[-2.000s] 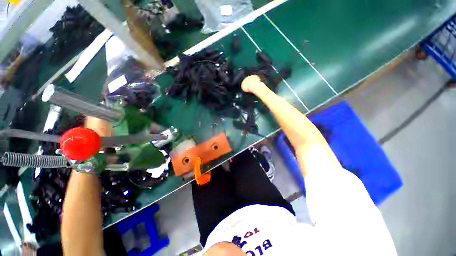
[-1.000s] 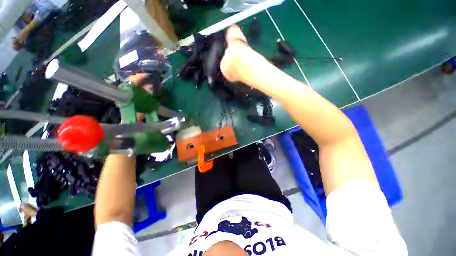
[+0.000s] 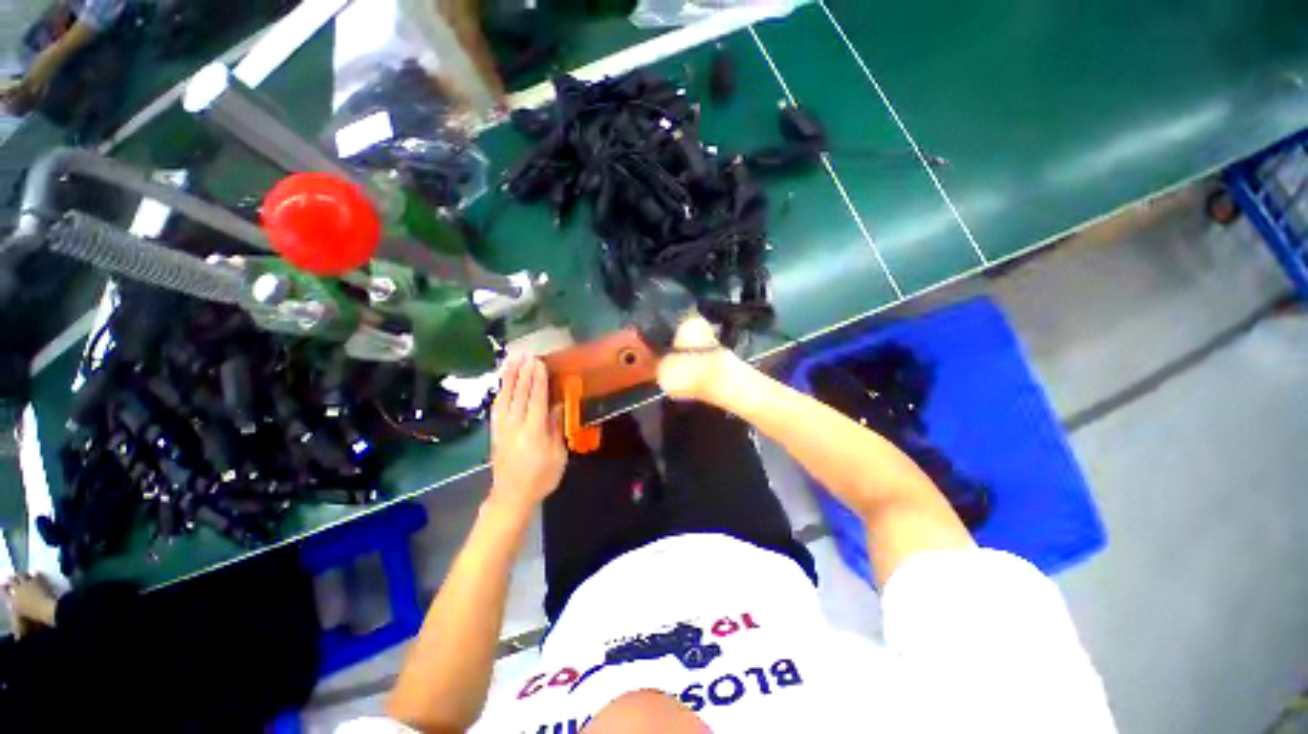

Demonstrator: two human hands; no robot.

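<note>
The orange fixture block (image 3: 603, 364) lies at the bench's front edge, with its small orange handle (image 3: 578, 416) hanging down. My left hand (image 3: 527, 430) is at the block's left end, fingers extended and close together; whether it holds anything cannot be told. My right hand (image 3: 696, 361) is curled at the block's right end, with a blurred black corded part (image 3: 663, 308) at its fingers. The green hand-lever press (image 3: 445, 327) stands left of the block, its red ball knob (image 3: 321, 224) raised.
A black corded parts pile (image 3: 646, 179) lies behind the block. A wide heap of black parts (image 3: 230, 416) lies left. A blue bin (image 3: 1004, 430) with black parts is at lower right, a blue stool (image 3: 387, 588) under the bench. A coworker's hand (image 3: 29, 599) shows at far left.
My right hand has come from the pile down to the block's right end. My left hand has moved from behind the press to the block's left end. The red knob appears higher in view.
</note>
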